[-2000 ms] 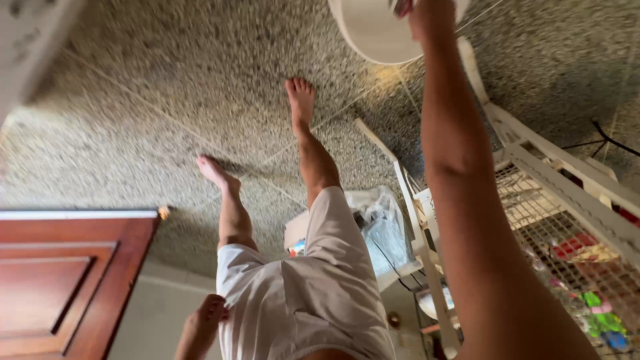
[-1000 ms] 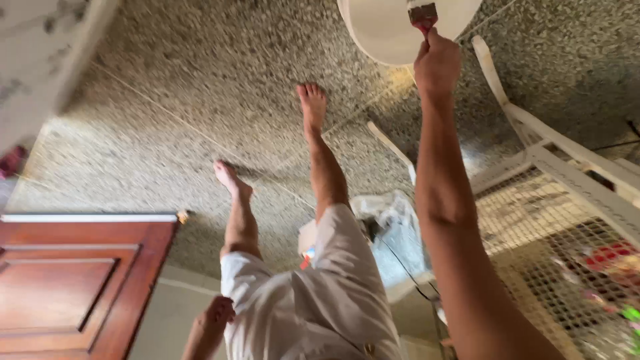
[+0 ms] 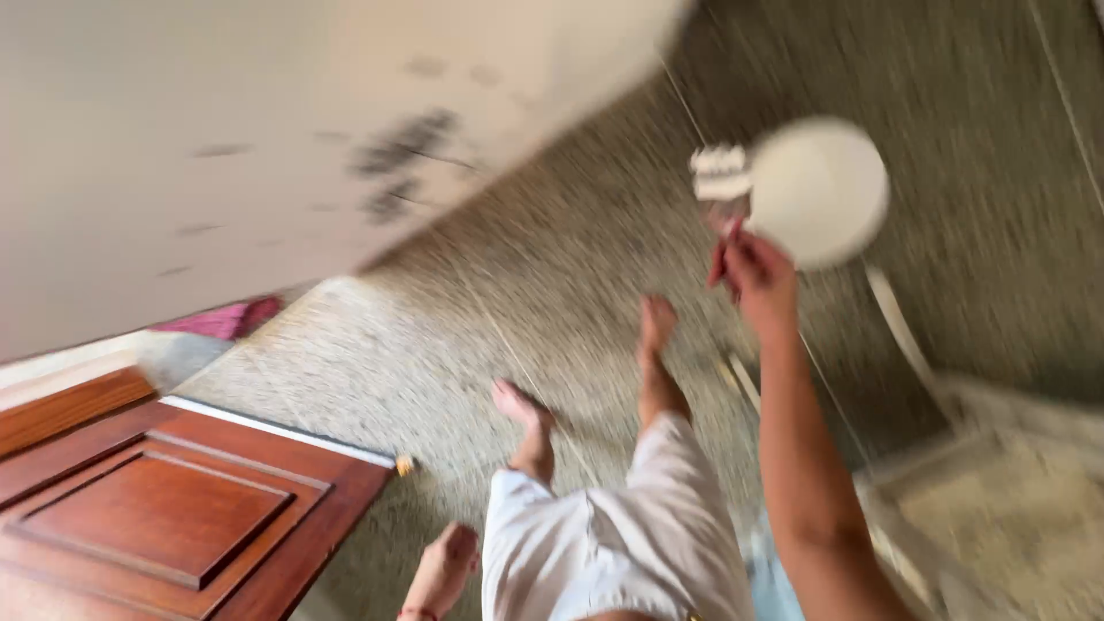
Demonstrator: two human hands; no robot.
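My right hand (image 3: 757, 274) grips a paintbrush (image 3: 723, 185) by its red handle, with white paint on the bristles. The brush is held out in front of me, beside the round white surface of a container (image 3: 819, 194), which looks like a bucket of paint; the view is blurred, and I cannot tell whether they touch. My left hand (image 3: 448, 561) hangs low by my white shorts (image 3: 612, 552), fingers curled, with nothing visible in it.
A pale wall (image 3: 259, 129) with dark smudges rises at the upper left. A reddish wooden panelled door (image 3: 164, 517) stands at the lower left, near a pink cloth (image 3: 211, 321). A pale rack (image 3: 992, 483) is at the lower right, on the speckled floor (image 3: 552, 233).
The brush has come away from over the white container to its left side, and its white bristles now show. The view has swung left, bringing in more of the wall.
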